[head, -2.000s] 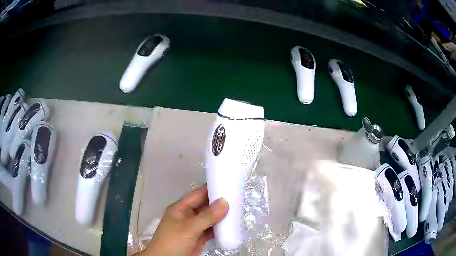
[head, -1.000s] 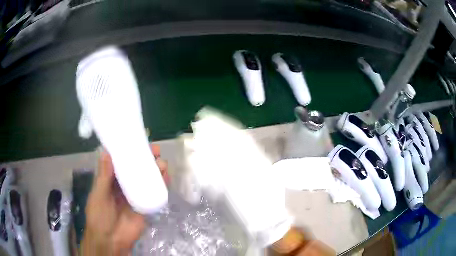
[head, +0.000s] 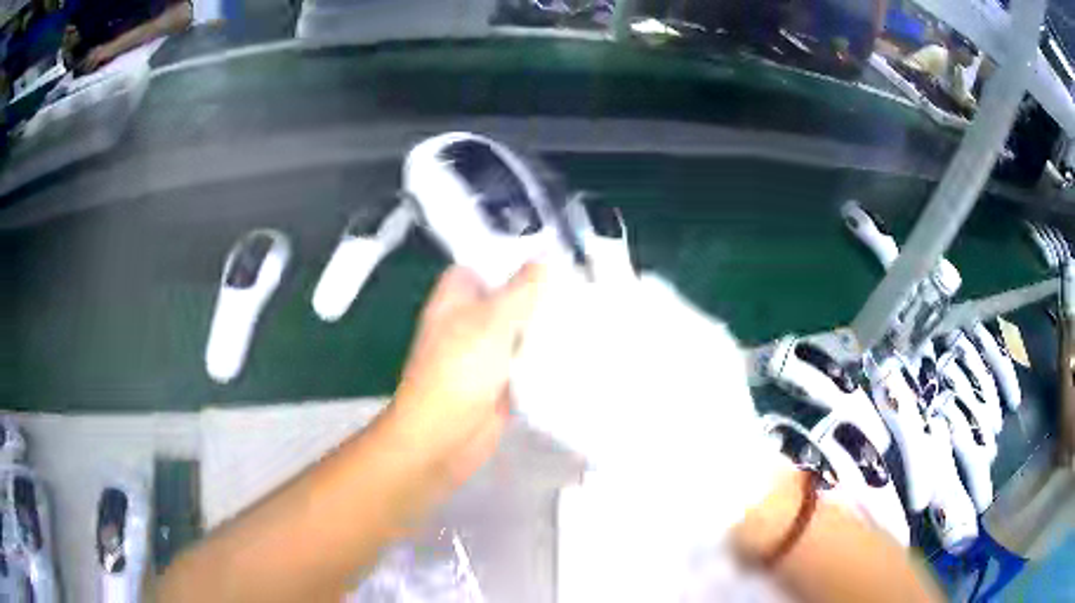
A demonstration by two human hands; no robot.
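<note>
My left hand (head: 466, 359), bare, grips a white handset (head: 446, 203) above the green belt, its wide end up and its glossy black oval panel showing. A white cloth (head: 589, 365), blurred and overexposed, lies against the handset's lower part. My right hand (head: 701, 418) merges with this white patch. Its fingers and the edge between glove and cloth cannot be made out. A reddish-brown band shows at its wrist. The handset's handle is hidden by my left hand and the cloth.
Several handsets lie on the green belt (head: 142, 318), one partly behind the held handset. Others cluster at the right bench edge (head: 902, 412) and lower left (head: 116, 530). Clear film (head: 419, 571) lies at the bottom. A grey bar (head: 955, 189) slants at right. People's arms show across the belt.
The held handset has turned from its dotted vent side to its black panel and moved right. My right hand and the cloth have come up to it. The view has shifted.
</note>
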